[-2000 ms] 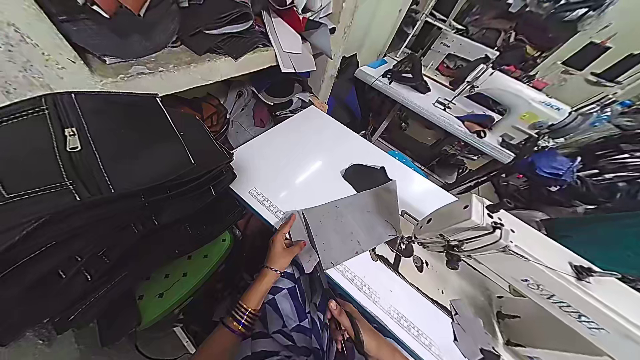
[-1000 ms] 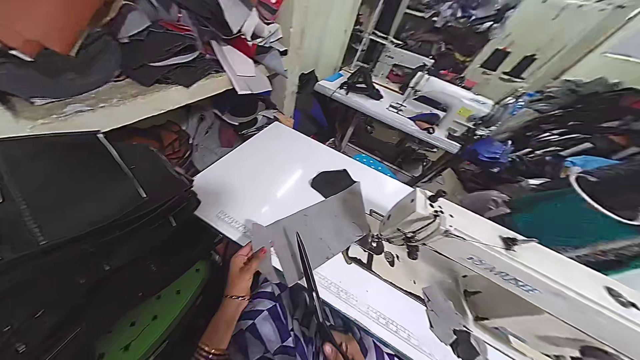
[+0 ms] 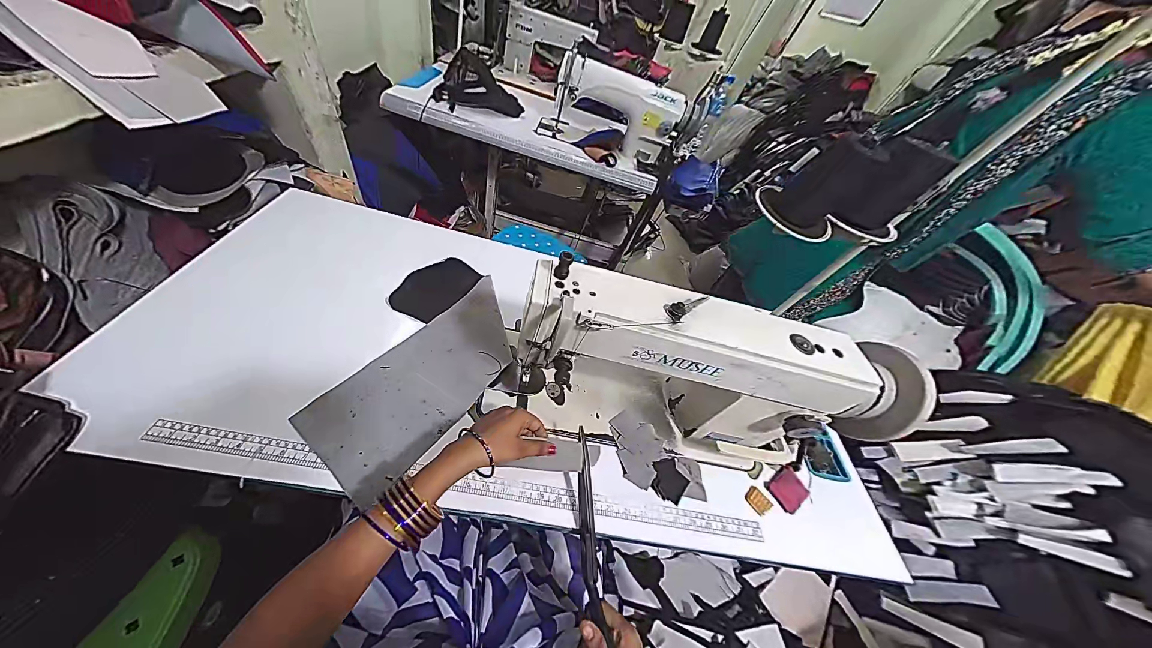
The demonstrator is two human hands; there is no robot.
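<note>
My left hand [image 3: 513,438], with bangles on the wrist, holds a narrow grey strip [image 3: 553,457] flat near the table's front edge. At the bottom, my right hand [image 3: 614,627] grips dark metal scissors [image 3: 587,531], whose blades point up at the strip's right end; the hand is partly cut off by the frame. A large grey sheet [image 3: 405,396] lies left of the sewing machine [image 3: 702,360], its corner close to the needle area. Behind the sheet is a black fabric piece [image 3: 436,288]. Grey and black scraps [image 3: 641,450] lie under the machine arm.
The white table [image 3: 225,297] bears a printed ruler scale [image 3: 234,441] along its front. A pink block [image 3: 788,490] and a small orange-brown piece [image 3: 759,499] lie at the right. Another sewing machine [image 3: 621,99] stands behind. Many pale strips [image 3: 1026,472] lie on dark material at the right.
The large grey sheet, held in my left hand before, now lies on the table. My left hand has moved right and holds a narrow strip. The view has swung right.
</note>
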